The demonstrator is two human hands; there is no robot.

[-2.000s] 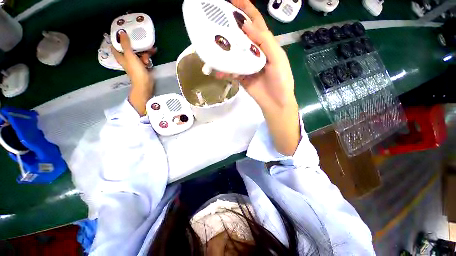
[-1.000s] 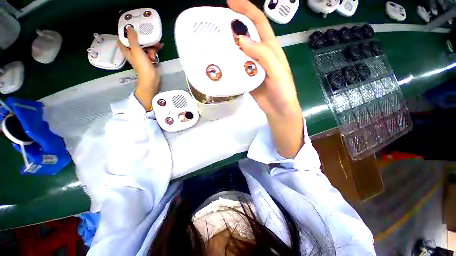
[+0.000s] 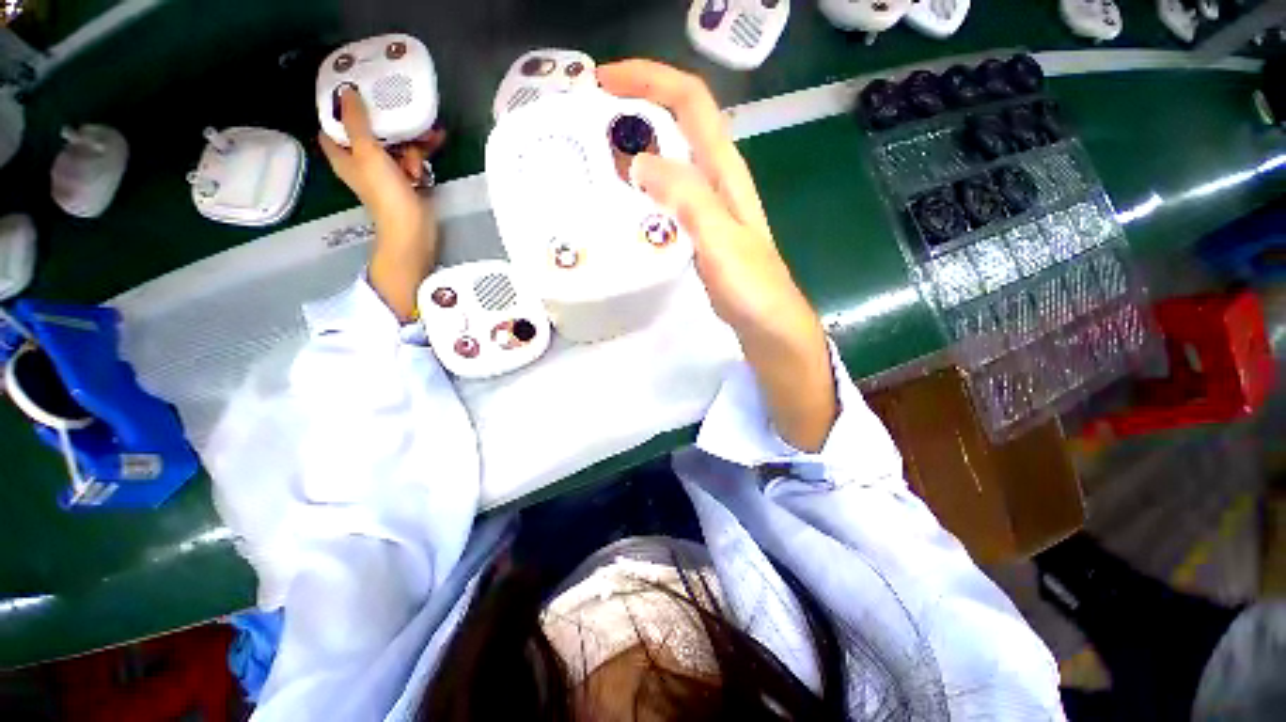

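My left hand (image 3: 391,200) grips a white electronic unit (image 3: 378,90) above the bench's far part, its grille and round fittings facing me. My right hand (image 3: 715,205) holds a second white unit (image 3: 564,198) face up over the white tub (image 3: 609,308), covering its opening. A black round part (image 3: 632,134) shows at one corner of this unit, beside my thumb. A third unit (image 3: 484,319) lies face up on the white sheet (image 3: 564,432), left of the tub. Another unit (image 3: 543,71) shows just beyond the held one, partly hidden.
A clear blister tray (image 3: 1008,254) with black round parts is at the right. A blue tape holder (image 3: 106,423) stands at the left. Several units, one with prongs up (image 3: 248,176), lie on the green bench. A red stool (image 3: 1220,360) and cardboard box (image 3: 987,473) are below.
The right-hand unit has come down and turned flatter over the tub. Units on the green bench have shifted left. The left hand still holds its unit. A dark shape has appeared at lower right.
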